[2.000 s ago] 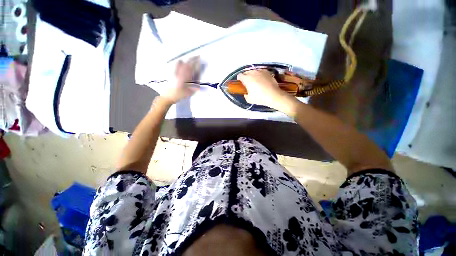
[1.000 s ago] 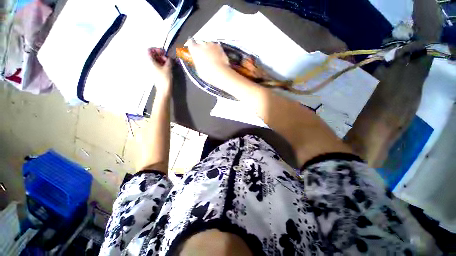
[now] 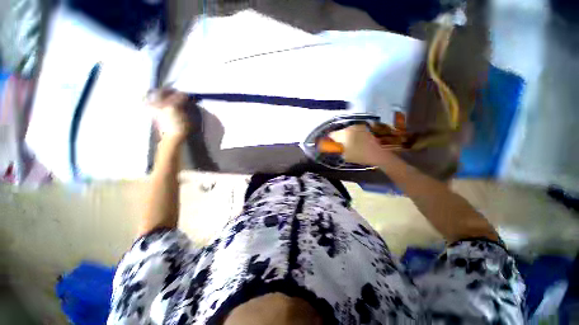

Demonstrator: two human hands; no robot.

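A white garment panel [image 3: 273, 73] lies flat in front of me, with a navy strip [image 3: 273, 100] running along it. My right hand [image 3: 359, 145] is closed around the orange-brown handle of the steam iron [image 3: 312, 141]. The iron is at the panel's near right edge, below the navy strip, pointing left. Whether its soleplate touches the cloth cannot be told. My left hand [image 3: 170, 113] is blurred at the panel's left edge, by the left end of the navy strip; its fingers cannot be made out.
White panels with a dark strip [image 3: 117, 95] lie at the left. Navy pieces [image 3: 400, 14] lie at the far side. The yellow hose [image 3: 438, 70] runs up at the right. A blue sheet [image 3: 492, 127] is at the right edge. A blue crate [image 3: 89, 292] is low left.
The iron has moved from the panel's left end to its near right edge. The navy strip now shows along the panel. My left hand is lower and further left in view, which has also turned.
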